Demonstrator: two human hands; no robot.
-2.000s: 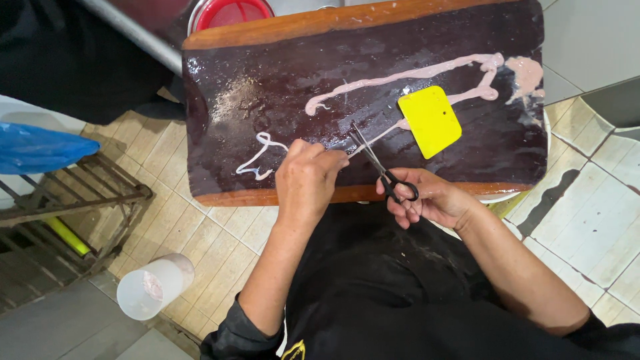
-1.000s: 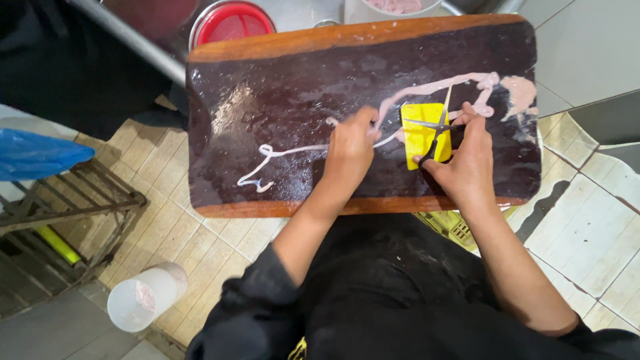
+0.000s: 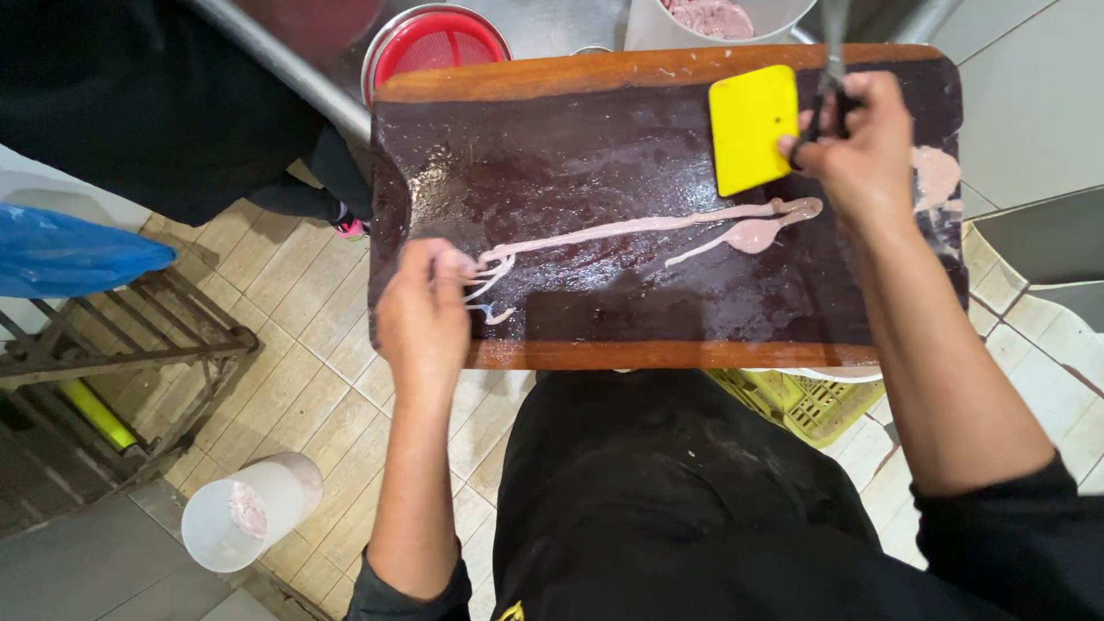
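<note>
A long pale pink strand, perhaps animal tissue point(image 3: 621, 228), lies across a dark board with wooden edges point(image 3: 621, 147). My left hand point(image 3: 427, 302) pinches its left end, with thin whitish strings hanging by the fingers. At its right end the strand bends back into a rounded lump point(image 3: 753, 235) with a thin tail. My right hand point(image 3: 862, 138) holds black-handled scissors point(image 3: 830, 86) near the board's far right, their blades blurred and pointing away from me. Beside the right fingers is a yellow plastic scraper point(image 3: 753, 129); whether they grip it, I cannot tell.
Beyond the board stand a red strainer point(image 3: 440, 43) and a whitish container of pink matter point(image 3: 720, 17). A pink patch point(image 3: 936, 177) lies at the board's right. Below left are a metal rack point(image 3: 129, 354) and a translucent container point(image 3: 224, 526). A person in dark clothes point(image 3: 172, 112) stands left.
My left hand has moved left to the strand's end. My right hand, with the scissors, has moved away from me towards the board's far edge. The scraper has moved too, and the strand lies differently.
</note>
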